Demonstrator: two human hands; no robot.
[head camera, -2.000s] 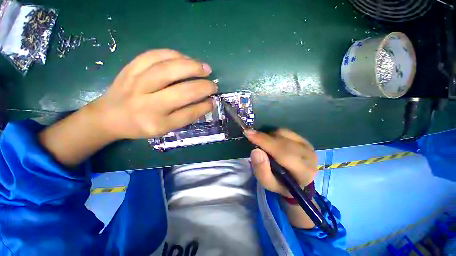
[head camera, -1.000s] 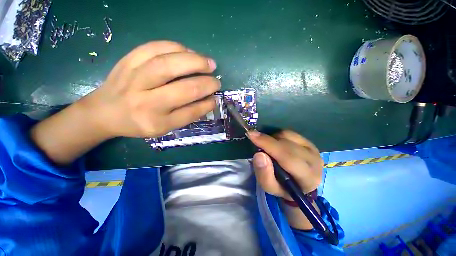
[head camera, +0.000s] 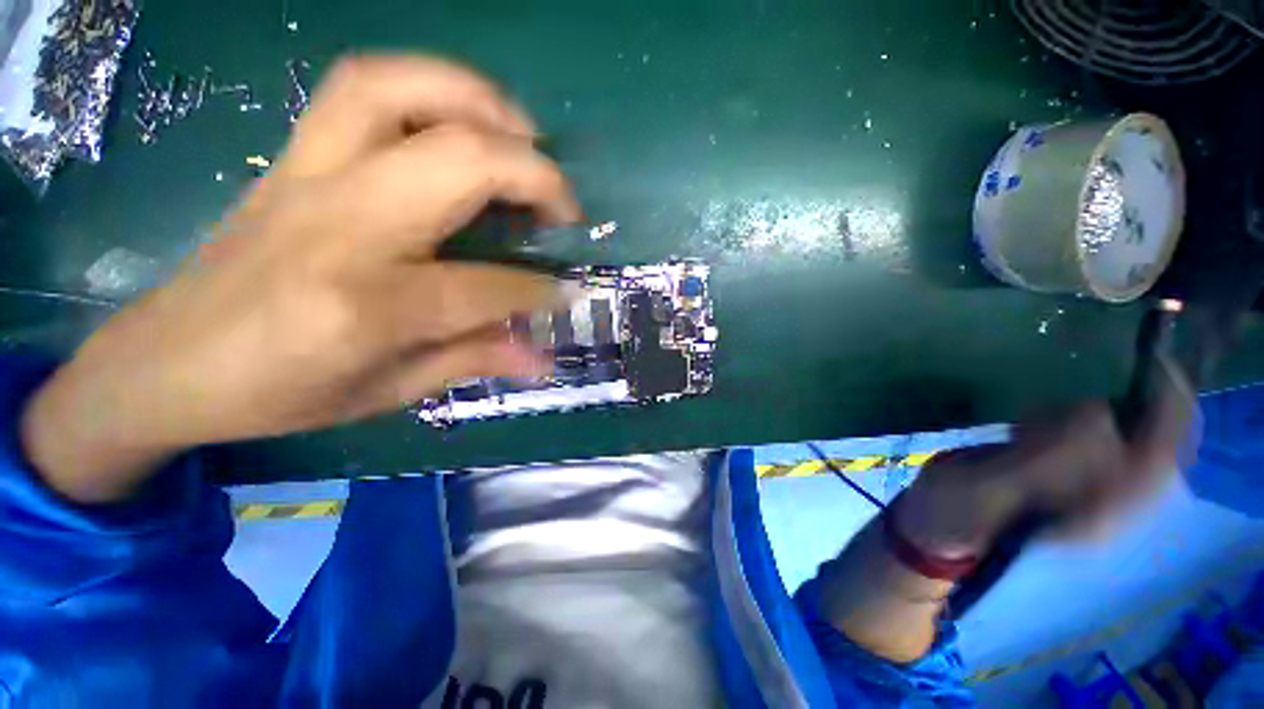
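Note:
The phone assembly lies on the green bench in front of me. Its dark area, blue spot and pale strips show, and its left part is covered. My left hand is blurred over its left side with fingers apart; no held part shows. A tiny metallic piece lies just beyond the assembly's upper edge. My right hand is strongly blurred at the bench's near edge on the right, below the tape roll. A dark, handle-like streak, apparently the soldering iron, runs under it; its tip cannot be made out.
The tape roll holds silvery material at the right. A round wire grille is at the upper right. A bag of small parts is at the upper left, with loose components beside it. A dark upright piece stands near my right fingers.
My right hand has left the assembly and swung right, toward the area below the tape roll. My left hand has shifted slightly left and its fingers have spread, uncovering more of the assembly.

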